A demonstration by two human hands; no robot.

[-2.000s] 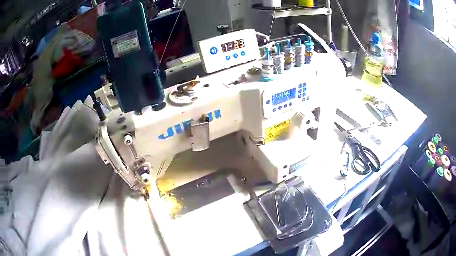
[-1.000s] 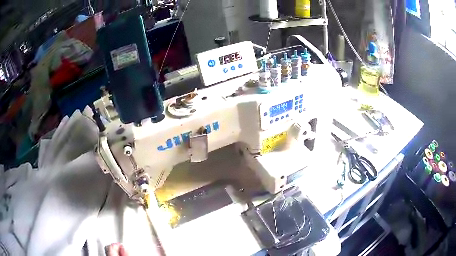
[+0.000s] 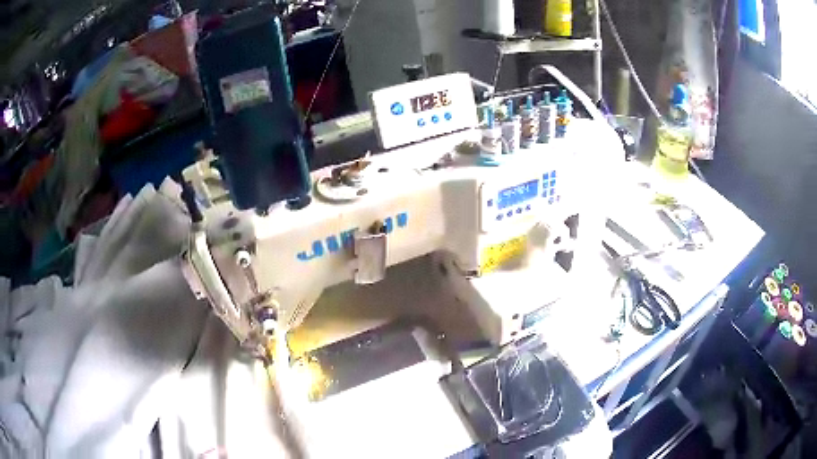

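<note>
The large off-white fabric piece point(image 3: 116, 359) is heaped left of the white sewing machine point(image 3: 340, 233). Its narrow folded edge point(image 3: 285, 408) runs from under the lit needle area point(image 3: 278, 345) to the bottom of the picture. A tiny reddish patch at the bottom edge, left of that fold, is too small to name as a hand. Neither hand can be made out.
The accessory tray point(image 3: 515, 394) lies at the front table edge. Black-handled shears point(image 3: 652, 303) lie on the right of the table. A bottle of yellowish liquid point(image 3: 672, 148) stands at the back right. Coloured spools point(image 3: 788, 305) are at lower right.
A second ago fingertips showed at the bottom left on the fabric; now they have dropped out of view, apart from perhaps a small reddish patch. The camera view has shifted slightly.
</note>
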